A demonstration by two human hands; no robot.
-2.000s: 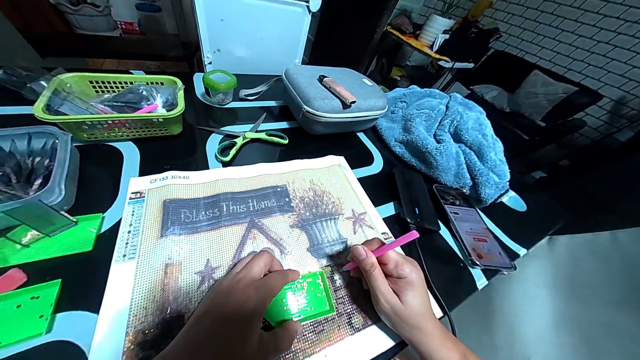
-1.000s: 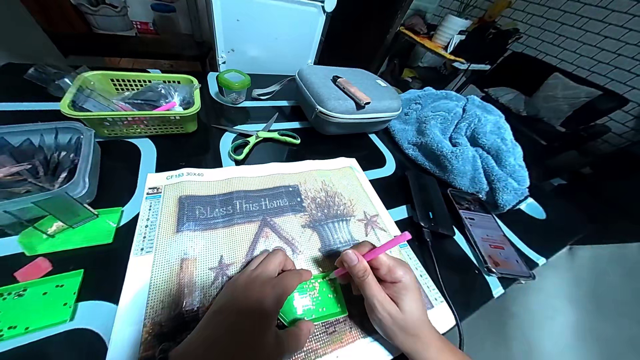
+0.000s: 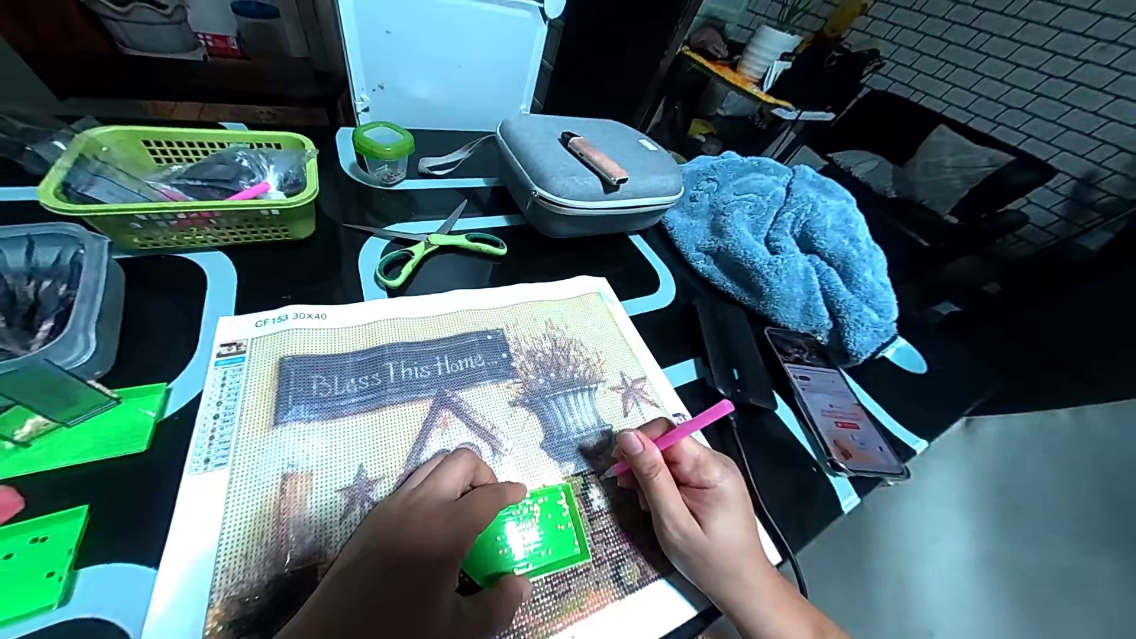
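My left hand (image 3: 435,541) grips the left end of a small green plastic tray (image 3: 532,532) that holds scattered small beads, over the lower middle of a diamond painting canvas (image 3: 399,382). Between the thumb and fingers of my right hand (image 3: 683,488) is a pink applicator pen (image 3: 683,426), slanted, its tip at the canvas just above the tray's right end. The printed canvas shows a sign, a flower bucket and stars. Part of its lower area, near my right hand, looks covered with dark drills. My left hand and forearm hide some of the canvas.
Behind the canvas lie open scissors (image 3: 435,247), a grey zip case (image 3: 586,191) and a green-lidded jar (image 3: 383,153). At left are a green basket (image 3: 213,222), a plastic tub (image 3: 98,311) and green trays (image 3: 40,559). A blue fluffy cloth (image 3: 785,240), black power bank (image 3: 735,355) and phone (image 3: 839,408) lie right.
Both hands keep hold of the tray and the pen. The pen's tip, above the tray's right part one second ago, is now at the canvas beyond the tray's edge.
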